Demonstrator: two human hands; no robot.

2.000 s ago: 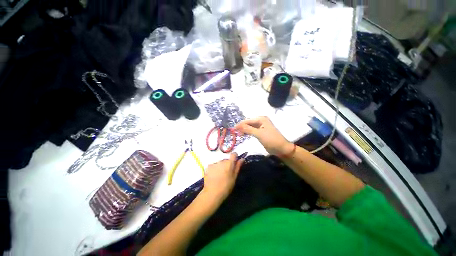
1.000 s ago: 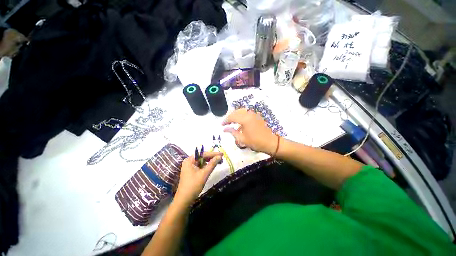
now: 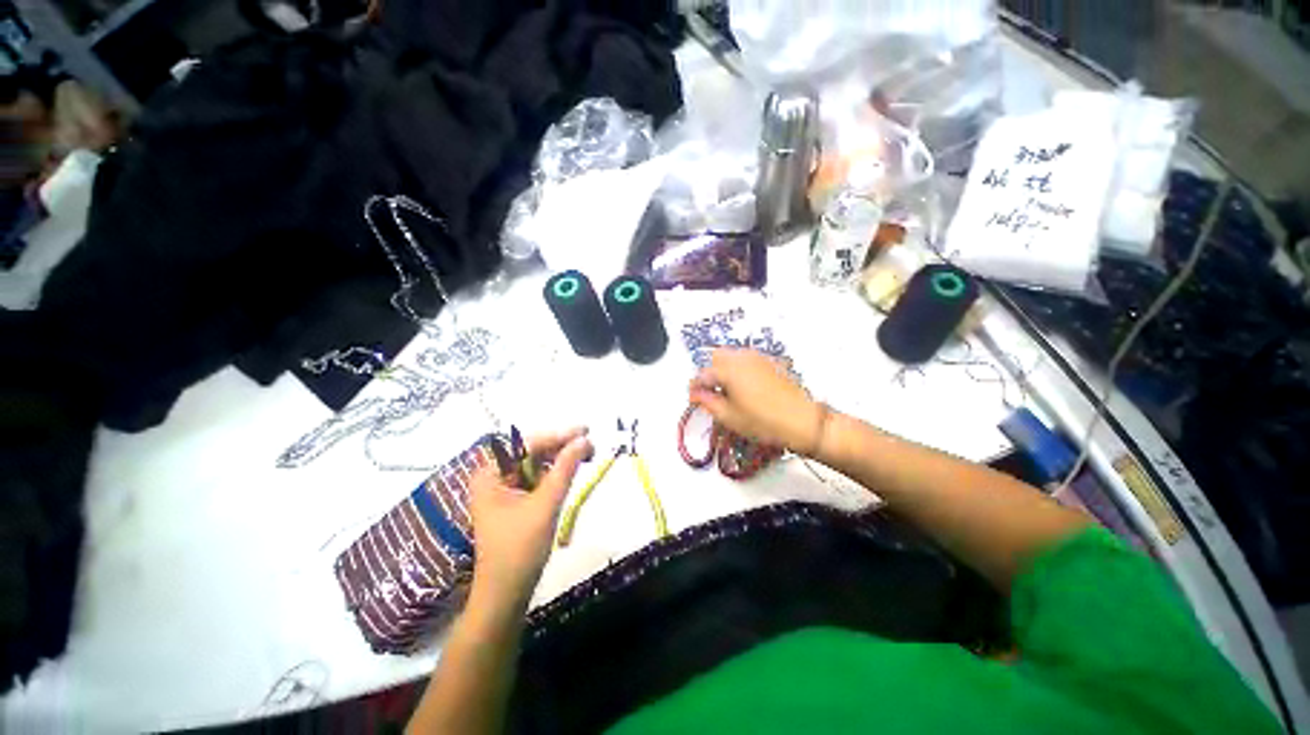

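My left hand (image 3: 517,506) holds small dark-tipped pliers (image 3: 507,457) upright over the right end of the brown-and-white striped cushion (image 3: 400,574). Its thumb and forefinger point right. My right hand (image 3: 764,402) is over the red-handled scissors (image 3: 695,437), fingertips close together beside a loop. The hand hides part of the scissors, and I cannot tell whether it grips them. Yellow-handled nippers (image 3: 654,495) lie open on the white table between my hands. Black fabric (image 3: 747,589) with a dark glittering trim (image 3: 704,534) lies along the table edge and my lap.
Small shiny stones (image 3: 733,328) lie behind my right hand. Two black thread cones (image 3: 634,319) stand together, another (image 3: 927,316) at right. A phone (image 3: 707,263), steel flask (image 3: 787,165) and labelled bag (image 3: 1034,194) are at back. Silver chain (image 3: 417,395) lies left; a pale cable hangs right.
My left hand has moved left with the small pliers, from the fabric edge to the cushion. My right hand has moved left, then back right over the scissors. The view has shifted.
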